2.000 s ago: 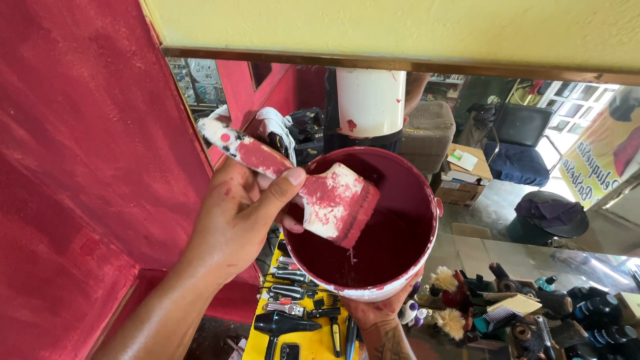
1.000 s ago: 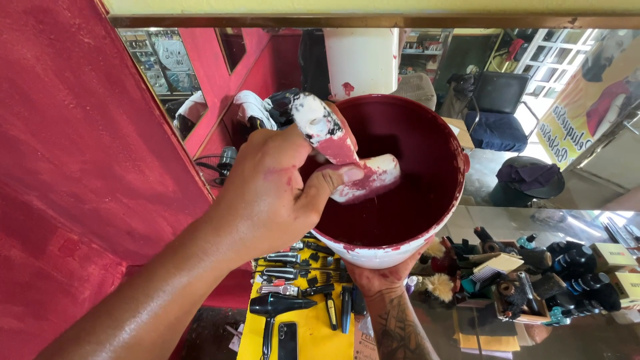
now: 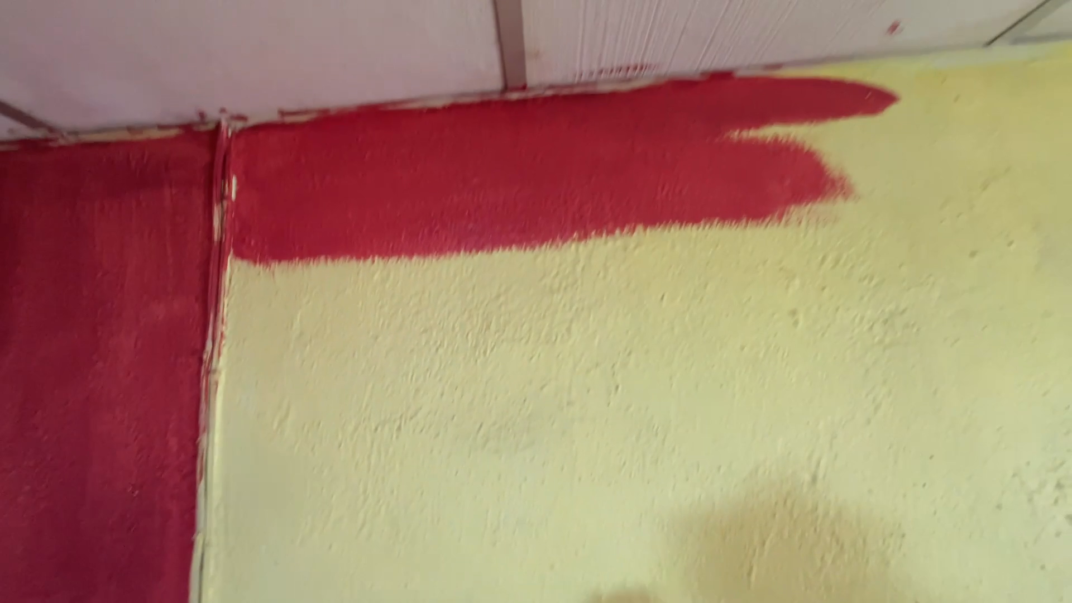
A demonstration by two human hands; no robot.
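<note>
Neither my left hand nor my right hand shows in the head view, and the paintbrush and paint bucket are out of sight too. A band of red paint [image 3: 519, 184] runs along the top of a pale yellow wall [image 3: 536, 402], right below the ceiling. Its right end splits into two uneven tongues, and its lower edge is ragged. At the left, a dark red wall [image 3: 100, 360] meets the yellow one at a corner.
White ceiling panels [image 3: 335, 50] with a narrow dark strip [image 3: 509, 42] between them border the wall's top. Red specks mark one panel. A rough, pale seam [image 3: 214, 335] runs down the corner. A soft shadow falls on the yellow wall at the lower right.
The view has swung up to the wall's top and the ceiling. Both hands, the paintbrush and the bucket of red paint, seen in the earlier frames, have left the view.
</note>
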